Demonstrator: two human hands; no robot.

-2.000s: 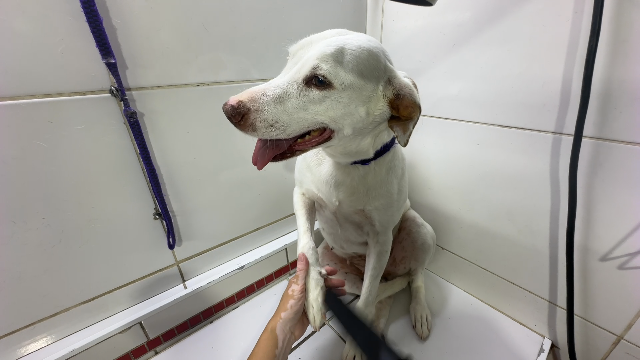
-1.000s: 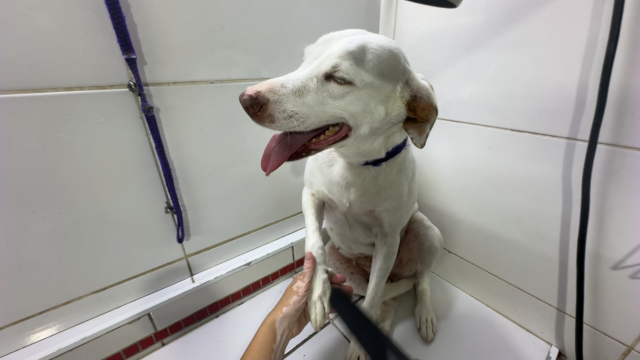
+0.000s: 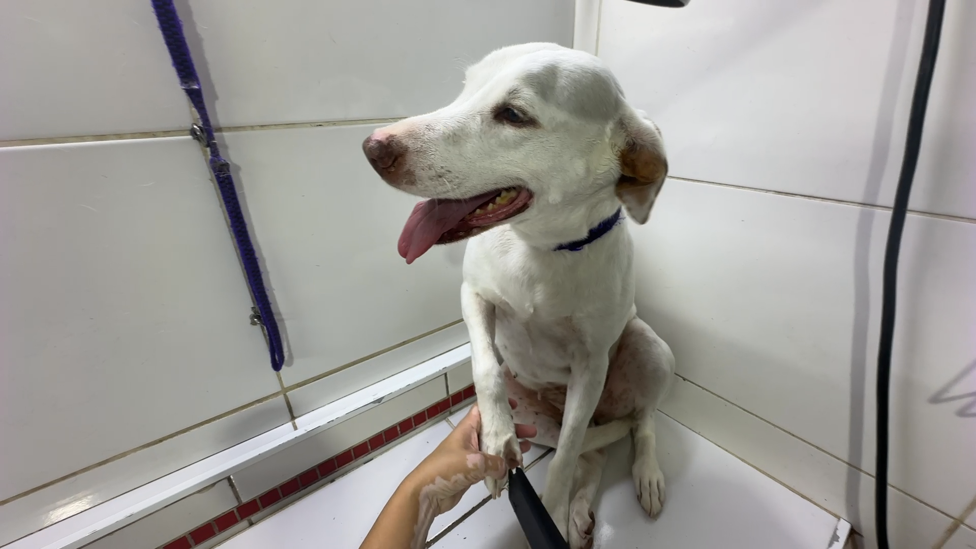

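A white dog [image 3: 545, 290] with a dark blue collar [image 3: 591, 233] sits in the tiled corner, its head turned to the left and its tongue out. My left hand [image 3: 467, 457] is closed around its raised front paw [image 3: 499, 446], with the thumb near the toes and the fingertips showing behind the leg. The tip of a black tool [image 3: 534, 512], perhaps a clipper or trimmer, touches or nearly touches that paw from below. The tool's rear end runs out of the bottom edge. My right hand is out of the picture.
A purple leash [image 3: 244, 236] with metal clips hangs on the left wall. Down the right side runs a black cable or hose [image 3: 896, 282]. A white ledge [image 3: 305, 427] above red mosaic tiles [image 3: 309, 478] borders the white tiled surface. A dark object [image 3: 662, 2] shows at the top edge.
The dog's eye, closed a second ago, is open now. The black tool's tip has come up to the lifted paw. My left hand keeps its hold.
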